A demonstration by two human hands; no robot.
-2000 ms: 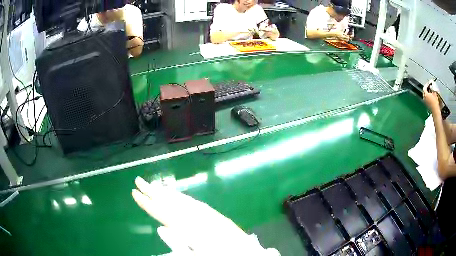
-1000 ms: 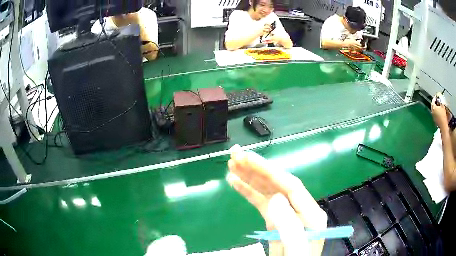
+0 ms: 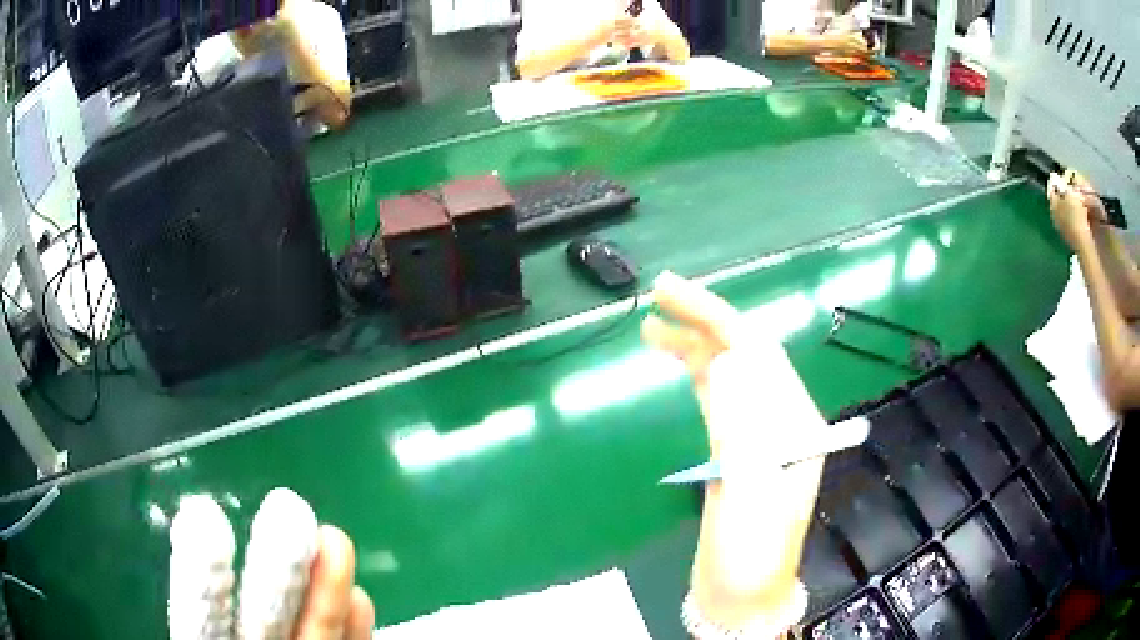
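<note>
My right hand (image 3: 756, 413), overexposed and blurred, is raised over the green mat left of the black tray. It holds a thin pale blue and white tool (image 3: 775, 456), possibly tweezers, lying across the hand with its pointed end to the left. My left hand (image 3: 281, 575) is cut off by the bottom edge at lower left. It has white cots on two fingers, and nothing is seen in it. A white sheet (image 3: 538, 615) lies between the hands at the bottom edge.
A black blister tray (image 3: 988, 469) is at right, with parts in some lower pockets. A thin black phone frame (image 3: 885, 340) lies behind it. Beyond a pale strip are a mouse (image 3: 603, 264), brown speakers (image 3: 453, 260), a keyboard (image 3: 569, 203) and a black case (image 3: 206, 238). Several people sit around.
Since one second ago, my left hand has risen further into view at lower left. My right hand has lifted with the tool and turned more upright. The view has tilted down slightly.
</note>
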